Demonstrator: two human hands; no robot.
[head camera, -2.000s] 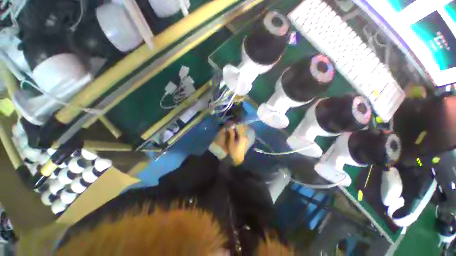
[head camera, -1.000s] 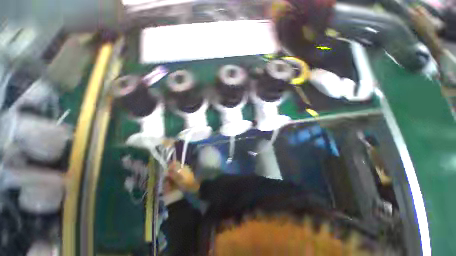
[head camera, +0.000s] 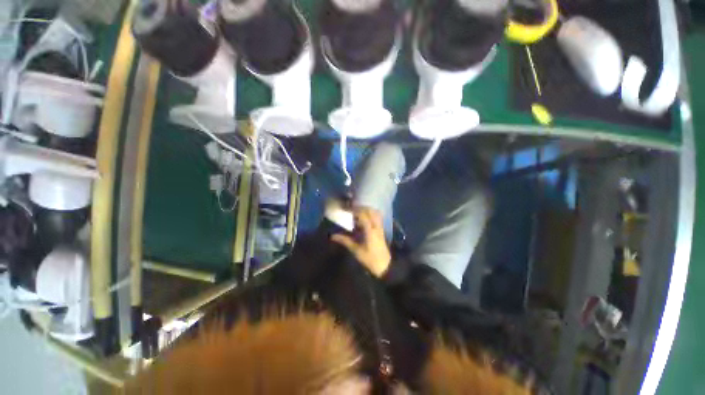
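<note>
Four white-and-black security cameras stand in a row at the bench edge; the third from the left (head camera: 361, 92) has a thin white cable (head camera: 346, 158) hanging over the edge toward my hands. My right hand (head camera: 371, 243) is below the edge in front of my body, its fingers bent beside my left hand. My left hand (head camera: 337, 207) is small, blurred and mostly hidden. A white patch (head camera: 341, 219) lies between them; I cannot tell whether it is a held piece or a cuff. What the fingertips hold is unclear.
Yellow rails (head camera: 116, 177) run down the left, with white camera parts (head camera: 66, 185) beyond. White connectors (head camera: 224, 166) hang near the left camera. A yellow tape roll (head camera: 533, 23), white mouse (head camera: 591, 54) and curled white strip (head camera: 657, 85) lie at upper right.
The view has turned and tilted down, so the cameras now sit at the top and the keyboard has left the picture. My hands, earlier near the left connectors, are now below the third camera.
</note>
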